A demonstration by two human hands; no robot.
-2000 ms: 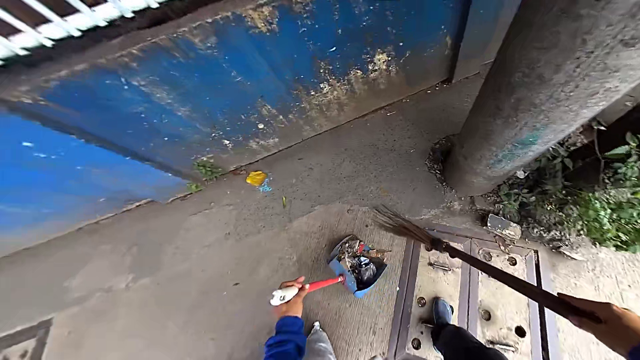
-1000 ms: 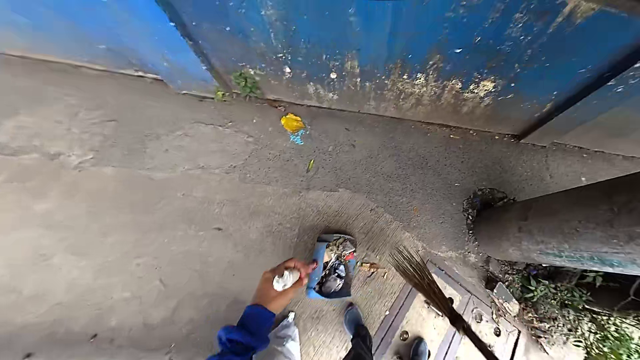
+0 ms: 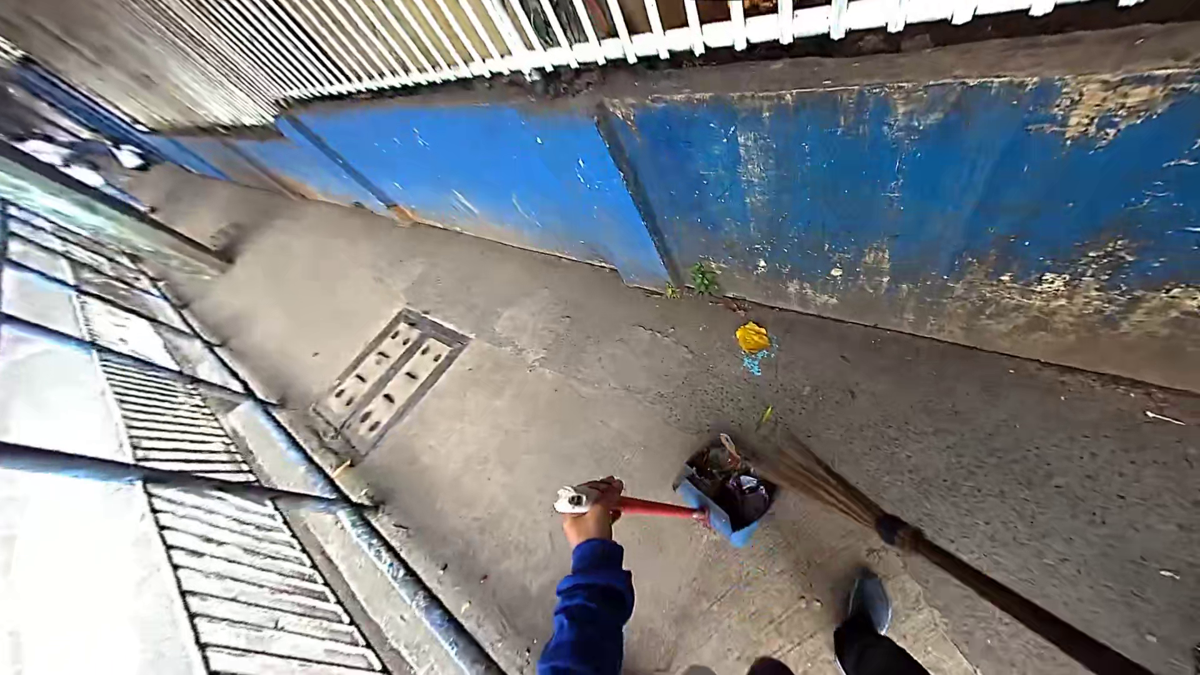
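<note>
My left hand (image 3: 592, 509), in a blue sleeve, grips the red and white handle of a blue dustpan (image 3: 736, 527). Leaves and mixed litter (image 3: 736, 478) fill the pan. A stick broom (image 3: 895, 531) reaches in from the lower right, its bristles beside the pan's right edge; my right hand is out of the frame. Beyond the pan, a yellow crumpled wrapper (image 3: 752, 337) lies on the pavement, touching small light-blue bits (image 3: 755, 362). A small yellow-green leaf (image 3: 767, 413) lies between them and the pan.
A blue painted wall (image 3: 844, 206) with white railings (image 3: 647, 28) above runs along the walkway, a small weed (image 3: 703, 277) at its foot. A slotted drain cover (image 3: 392, 380) is set in the pavement. At left runs a metal pipe rail (image 3: 403, 572). My shoe (image 3: 870, 600) shows below.
The view has swung left along the walkway. The broom's bristles have come up beside the dustpan. My right hand, seen on the broom handle two seconds ago, is out of view.
</note>
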